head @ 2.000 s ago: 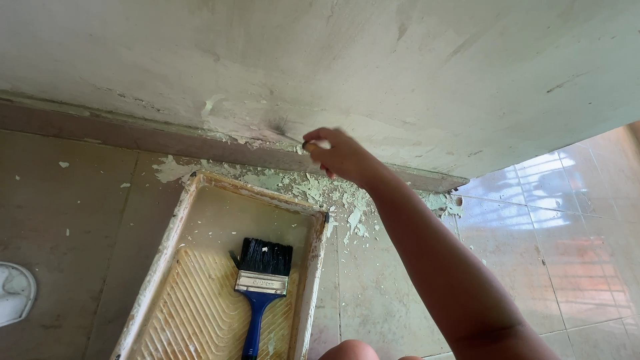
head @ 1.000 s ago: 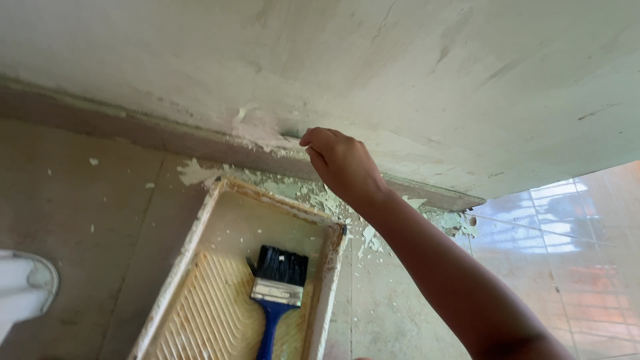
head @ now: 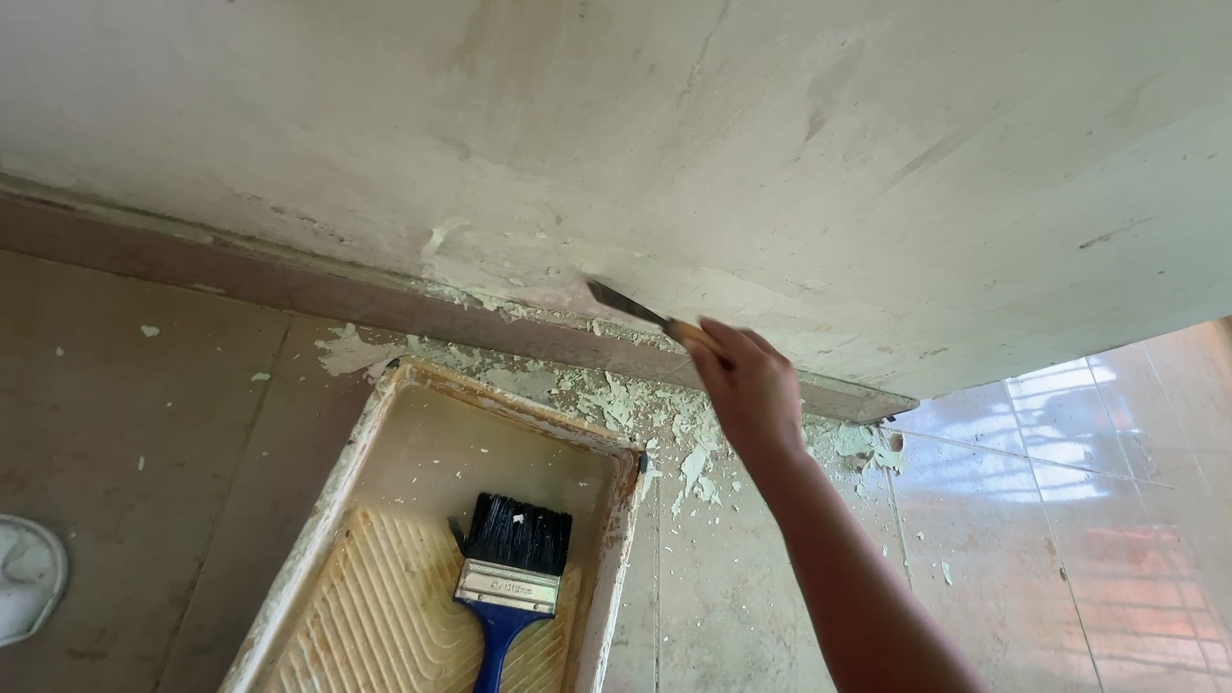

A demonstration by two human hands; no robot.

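Observation:
My right hand (head: 753,380) grips the wooden handle of a scraper (head: 630,303), its dark metal blade pointing up and left over the low part of the painted wall (head: 770,144), just above the skirting tiles (head: 385,313). Whether the blade touches the wall cannot be told. Pale green paint flakes (head: 626,399) lie along the skirting and on the floor below. A paint tray (head: 433,448) stands left of my forearm, and in it rests a wide brush (head: 510,568) with black bristles and a blue handle. My left hand is out of view.
A white container (head: 29,577), partly cut off, stands at the left edge. Floor tiles (head: 115,423) with scattered flakes run beneath the wall. Beyond the skirting's right end the tiles (head: 1049,462) reflect light. The tray's rim lies close to the skirting.
The scraper's blade, mostly hidden by the hand a second ago, now shows plainly. My right hand has moved down and away from the wall's lower edge.

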